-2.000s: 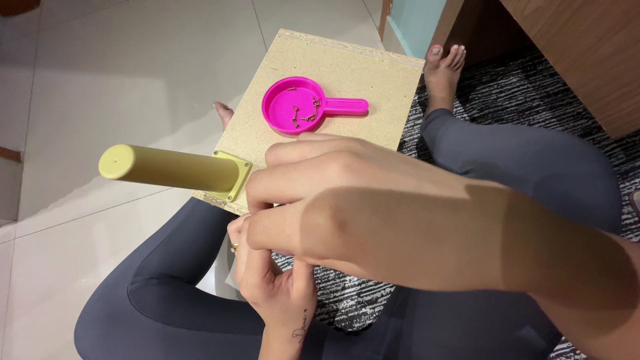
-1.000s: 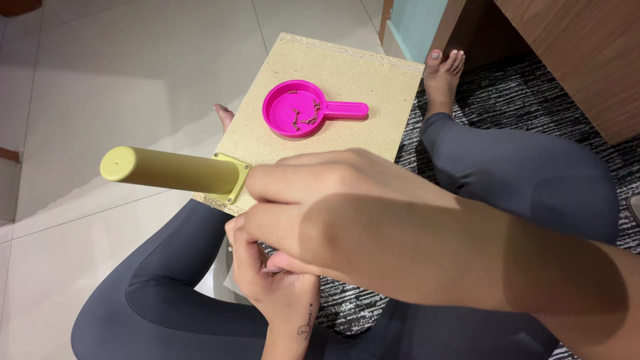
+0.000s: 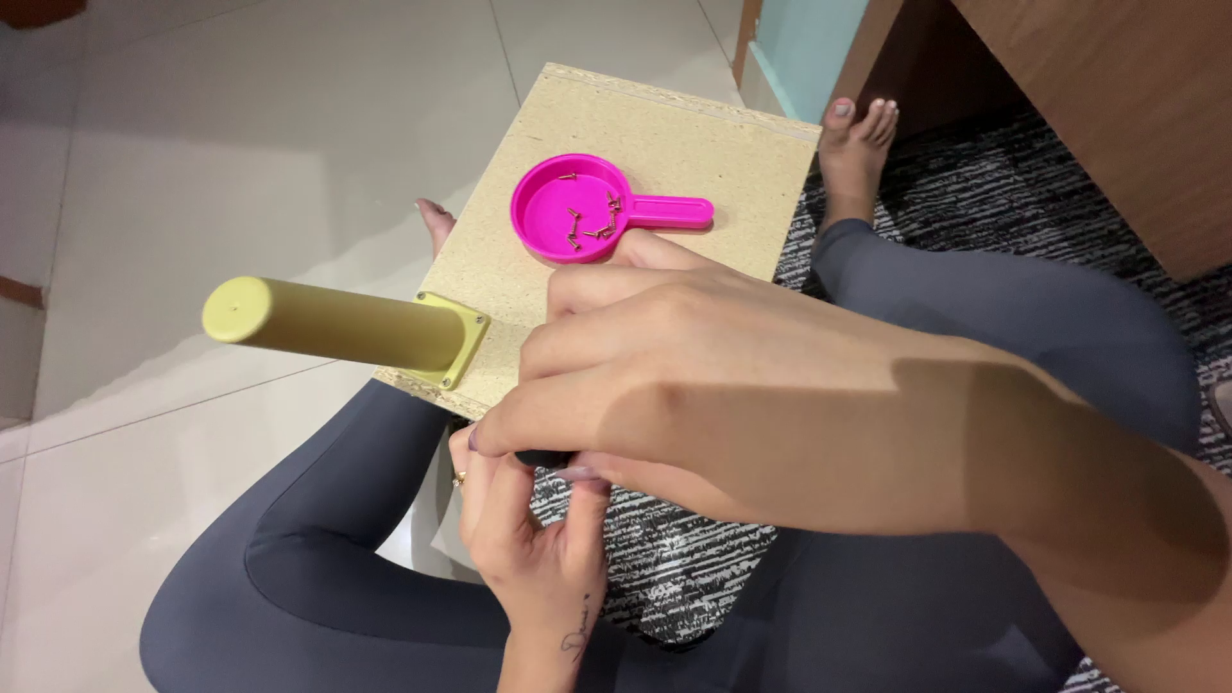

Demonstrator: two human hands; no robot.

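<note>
A chipboard panel lies tilted between the legs. A yellow-green cylindrical furniture leg stands out from its left corner, its square plate fixed with screws. On the panel sits a magenta round dish with a handle, holding several small screws. My right hand reaches across from the right, fingers bent over the panel's lower edge. Below it, my left hand is raised with curled fingers. Between the two hands shows a small black object, mostly hidden; which hand grips it is unclear.
My bent legs in dark leggings surround the panel. A black-and-white rug lies beneath, with pale floor tiles at left. Wooden furniture stands at upper right. A whitish object is partly visible beside my left hand.
A black object now shows between my hands, where earlier frames do not show it. The dish and the yellow-green leg keep their places on the panel.
</note>
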